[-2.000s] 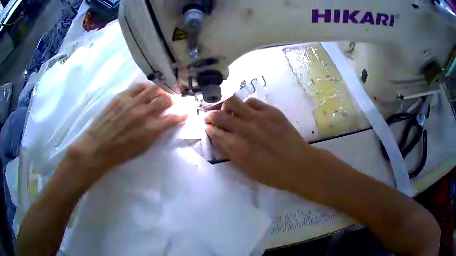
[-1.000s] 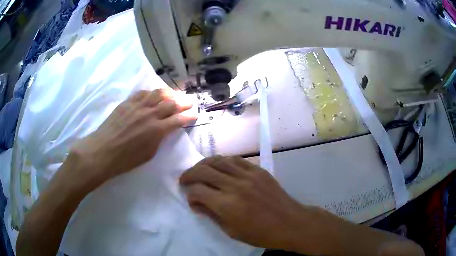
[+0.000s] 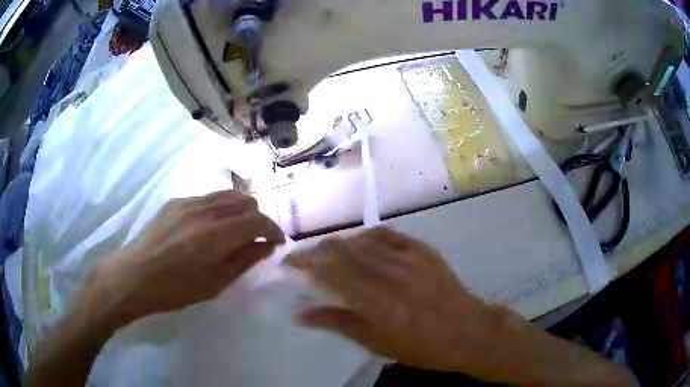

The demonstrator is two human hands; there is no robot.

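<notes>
The large thin white fabric (image 3: 91,151) lies left of the needle and under both hands, its front part bunched below them. My left hand (image 3: 204,238) holds the fabric edge in front of the needle. My right hand (image 3: 378,287), somewhat blurred, is beside it with fingers on the fabric. The presser foot and needle (image 3: 274,155) are in bright glare under the sewing machine head (image 3: 204,68). The shiny binder attachment (image 3: 321,151) is just right of the needle. A narrow white tape (image 3: 368,178) hangs from it towards my right hand.
A wider white strip (image 3: 529,151) runs under the machine arm and over the table's front edge. Black-handled scissors (image 3: 605,198) lie to its right. A yellowed patch (image 3: 461,136) is on the machine bed. Blue-grey cloth (image 3: 64,64) is at the far left, and red material (image 3: 660,310) at the lower right.
My left hand has moved from beside the needle down towards me. My right hand has come up beside it, and the fabric edge is drawn forward. The view has shifted slightly.
</notes>
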